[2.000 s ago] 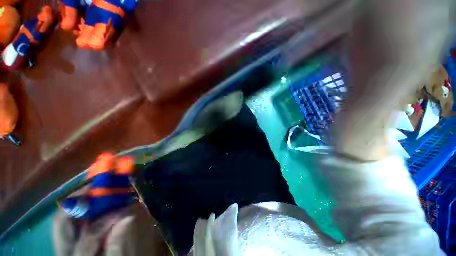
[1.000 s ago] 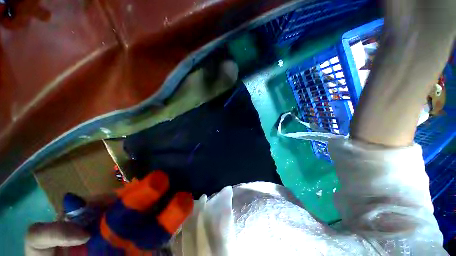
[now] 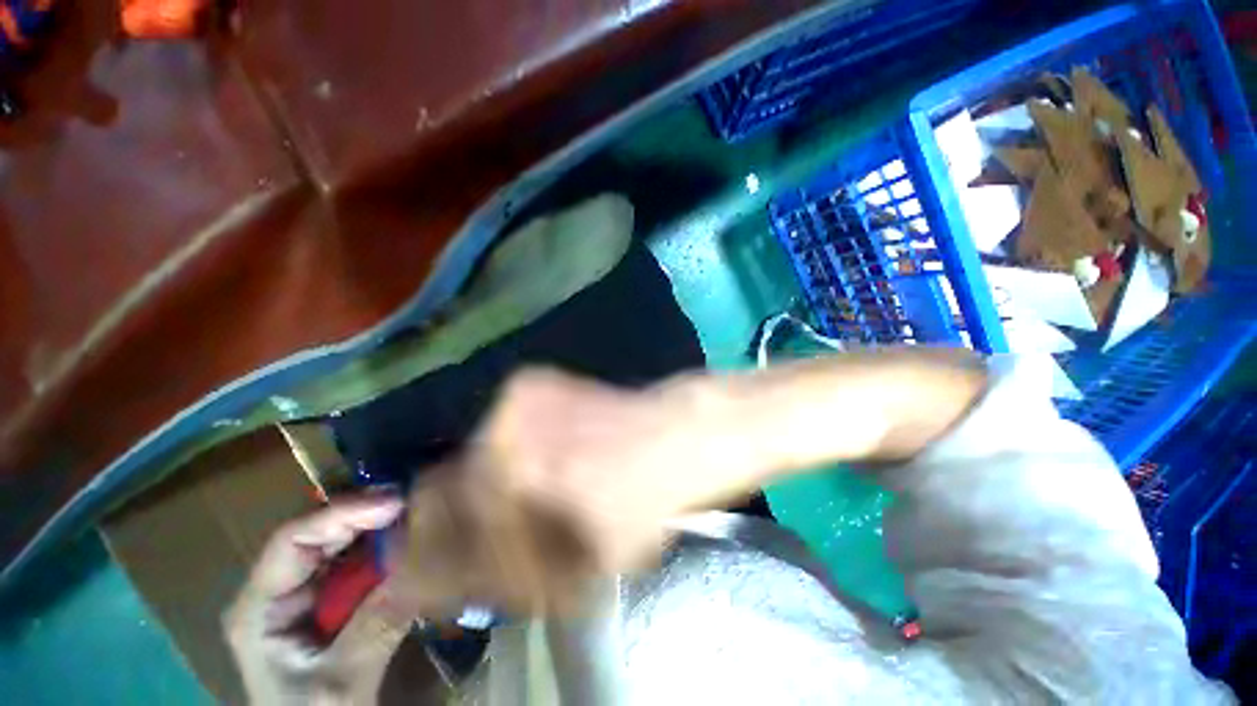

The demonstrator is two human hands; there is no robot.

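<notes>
My left hand (image 3: pixel 297 593) is at the lower left, its fingers around a small plush doll (image 3: pixel 348 593). A red part and a bit of navy show between the fingers; the rest is hidden. My right hand (image 3: pixel 552 476) is strongly blurred, its forearm reaching in from the right. It is over or beside the doll and covers part of it. I cannot tell whether its fingers are closed or touch the doll. No needle or thread can be made out.
The red-brown table (image 3: pixel 166 207) has orange and navy plush at its top left. A brown cardboard box (image 3: pixel 207 531) and black cloth (image 3: pixel 593 331) lie below its edge. A blue basket (image 3: pixel 951 221) at right holds brown plush pieces (image 3: pixel 1089 179) with white parts. White fabric covers the lap.
My right arm has swung down from the upper right, bringing the hand to the doll. My left hand has turned and moved slightly right. The doll's orange feet are now hidden.
</notes>
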